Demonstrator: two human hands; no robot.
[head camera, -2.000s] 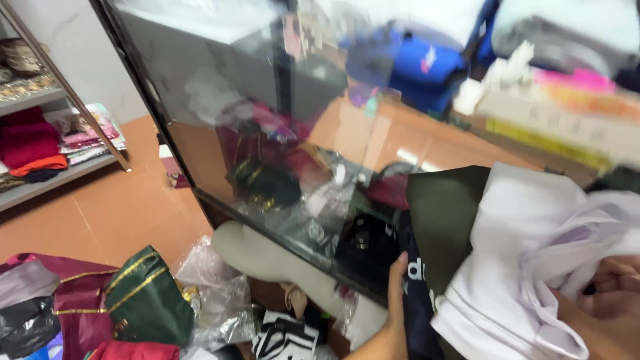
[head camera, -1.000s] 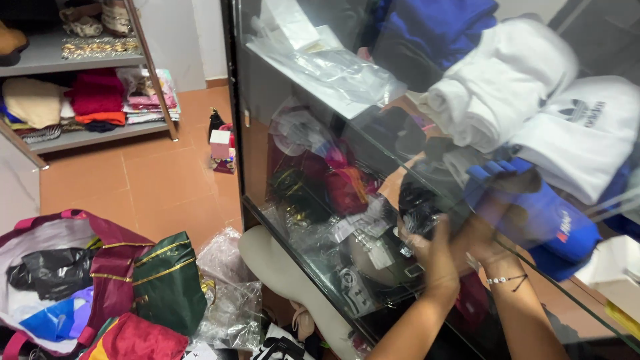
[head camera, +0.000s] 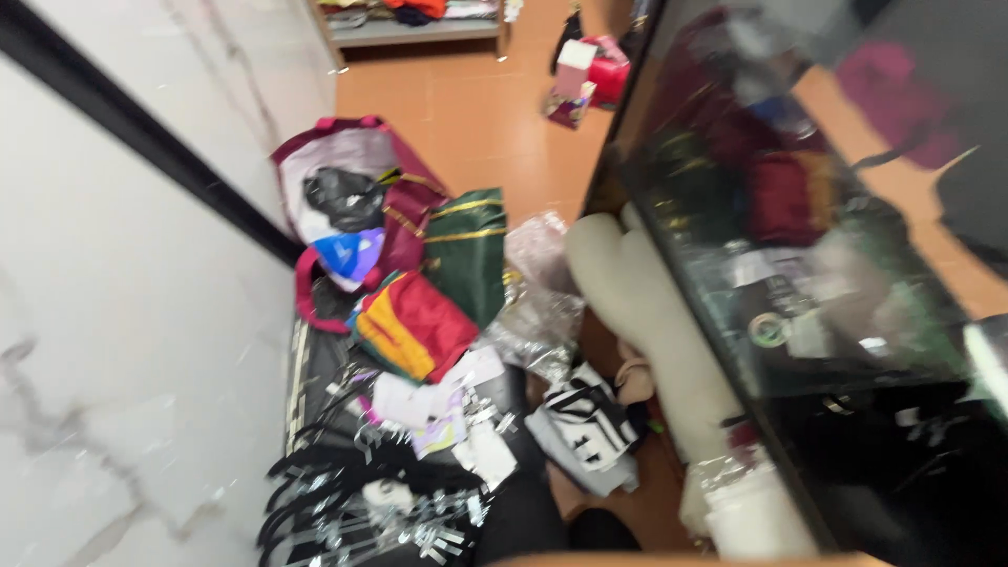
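Neither of my hands shows clearly; a blurred skin-toned strip runs along the bottom edge, and I cannot tell which arm it is. Below me lie a maroon tote bag (head camera: 409, 205) with a black plastic bag (head camera: 344, 198) inside, a dark green bag (head camera: 466, 252) with gold trim, and a folded red and yellow cloth (head camera: 417, 327). Clear plastic wrappers (head camera: 543, 315) lie beside them. Nearer are black hangers (head camera: 370, 480) with metal clips, white papers (head camera: 409, 402) and a folded black-and-white garment (head camera: 589, 425).
A glass display case (head camera: 827, 315) with a dark frame fills the right side. Beige mannequin legs (head camera: 654, 307) lie along its base. A marbled wall (head camera: 142, 315) stands at left. Farther off are a low shelf (head camera: 425, 33) with folded clothes and a pink box (head camera: 573, 79) on the tiled floor.
The view has swung down and left. Both hands, at the glass case a second ago, have gone out of clear sight. The hangers and papers have come into view.
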